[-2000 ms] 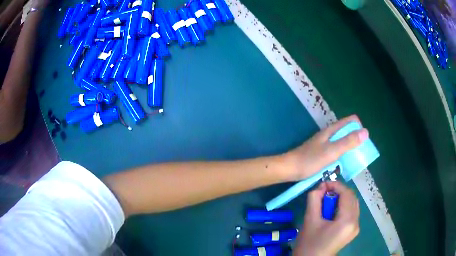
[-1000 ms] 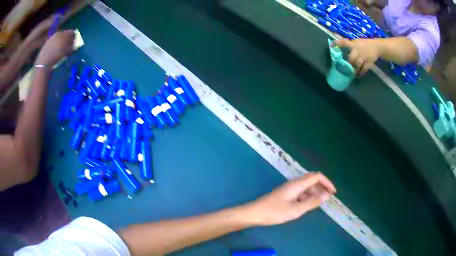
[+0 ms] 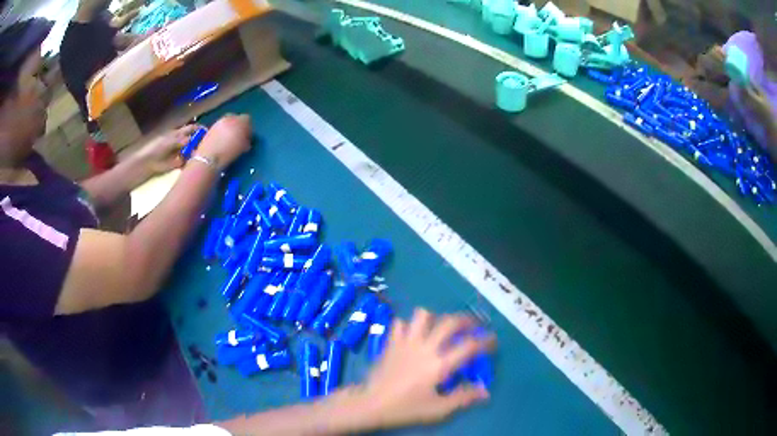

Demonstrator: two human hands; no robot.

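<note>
My left hand point(image 3: 426, 366) reaches in from the lower left over the worktable, somewhat blurred, with its fingers curled around blue battery cells point(image 3: 477, 371); how many cannot be told. A large loose pile of blue battery cells with white labels point(image 3: 285, 261) lies left of and behind the hand. A few cells lie right beside its wrist and knuckles. My right hand is out of the picture.
A worn whitish rail point(image 3: 443, 244) separates the worktable from the dark green conveyor point(image 3: 545, 221). Turquoise fan parts point(image 3: 365, 38) lie on the belt, with a fan body point(image 3: 512, 90) near its far edge. A neighbouring worker's arm point(image 3: 162, 230) and a carton point(image 3: 183, 55) are at left; more cells point(image 3: 682, 119) lie far right.
The view has swung toward the neighbour and the carton. My left hand, first on a fan body, then empty by the rail, is now at the pile's edge around cells. My right hand has left the picture.
</note>
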